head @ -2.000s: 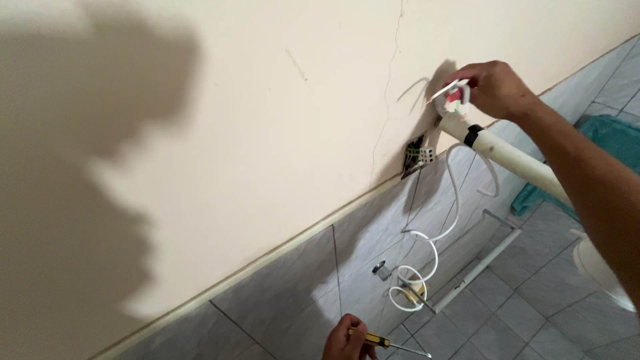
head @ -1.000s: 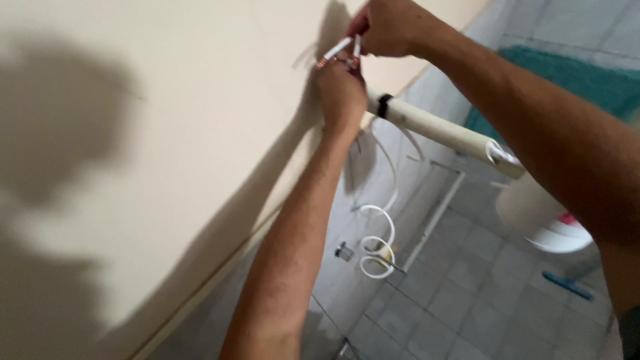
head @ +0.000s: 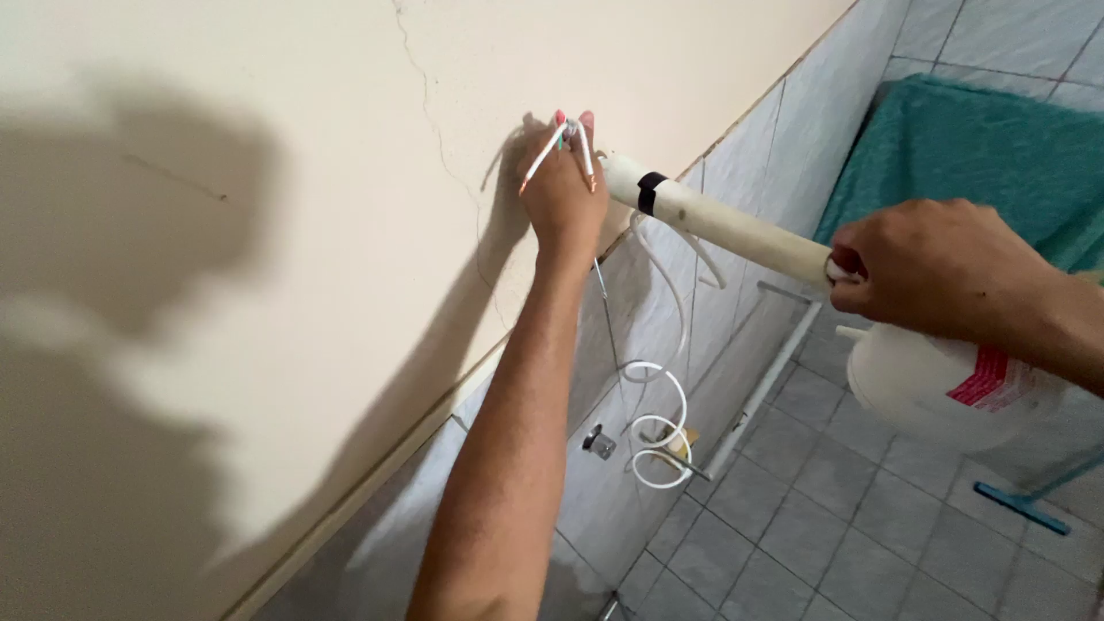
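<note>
My left hand (head: pixel 565 190) is raised against the painted wall, its fingers closed around white insulated wires (head: pixel 543 158) that fork apart and end in bare copper. A bit of green and a bit of red show at its fingertips. Below the wrist, a thin metal shaft (head: pixel 600 280) pokes out; its other end is hidden. A cream plastic pipe (head: pixel 742 233) with black tape (head: pixel 649 192) slants from beside this hand down to my right hand (head: pixel 940 267). The right fingers pinch a white piece, apparently wire, at the pipe's lower end.
Under the pipe hangs a coiled white hose (head: pixel 660 466); a metal fitting (head: pixel 598 442) sits on the tiled wall. A white round shower unit (head: pixel 914 388) is below my right hand. Teal sheeting (head: pixel 975 155) lies behind, a blue squeegee (head: pixel 1022 507) on the floor, a crack runs down the wall.
My left hand has gone from low in view, holding a screwdriver, up to the wires. My right hand has left the wires and moved to the pipe's lower end.
</note>
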